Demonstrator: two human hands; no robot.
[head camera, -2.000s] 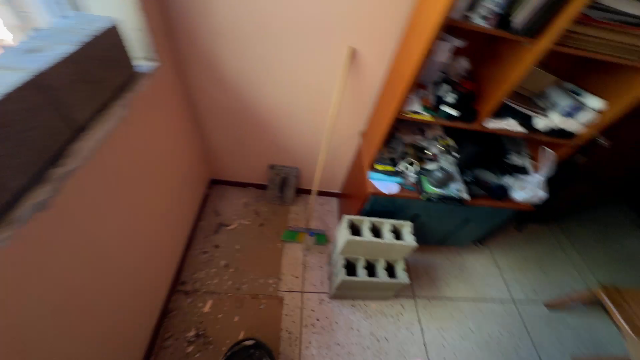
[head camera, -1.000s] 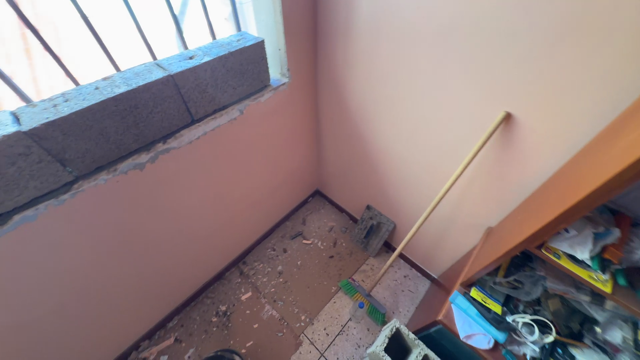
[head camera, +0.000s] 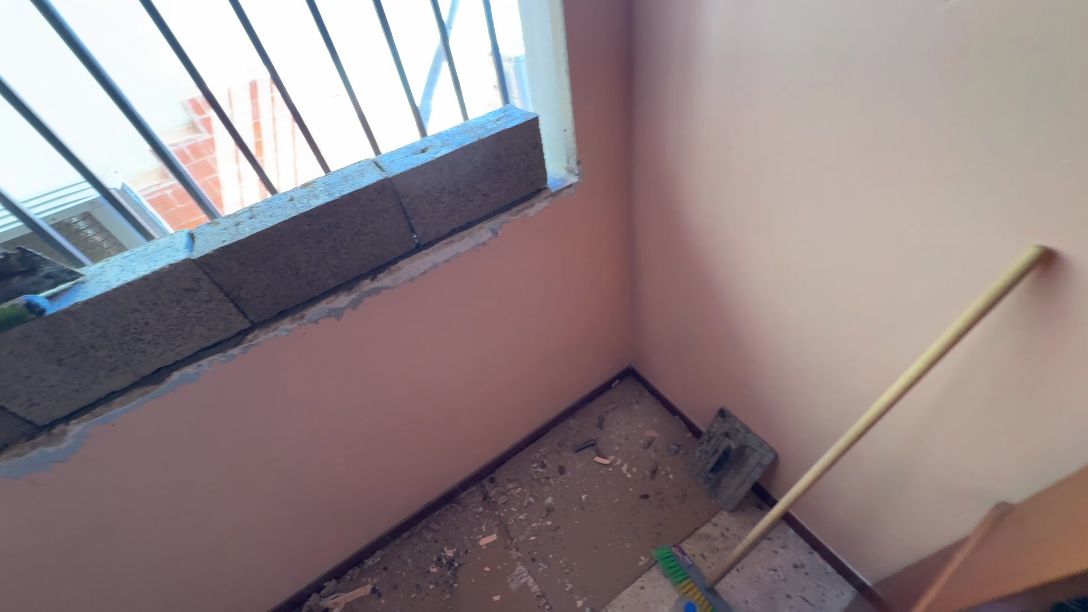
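Neither my left hand nor my right hand shows in the head view. Concrete blocks (head camera: 310, 246) stand in a row along the window sill, in front of metal bars (head camera: 340, 72). At the far left, on top of the row, lies a dark flat tool (head camera: 34, 274), perhaps a trowel, with a blue and green part beside it, cut off by the frame. A broom with a wooden handle (head camera: 884, 408) leans on the right wall, its green and yellow bristles (head camera: 680, 574) on the floor. A mortar-stained board with a handle (head camera: 733, 459), like a plasterer's float, leans against the wall near the corner.
Rubble and dust lie over the floor tiles (head camera: 578, 510) along the pink wall (head camera: 408, 425). Broken plaster edges the sill (head camera: 374, 297). An orange-brown wooden furniture panel (head camera: 1020, 544) slants in at the lower right.
The view has swung left and up toward the window. The stacked hollow blocks and the cluttered shelves seen earlier are out of view. No object has plainly moved.
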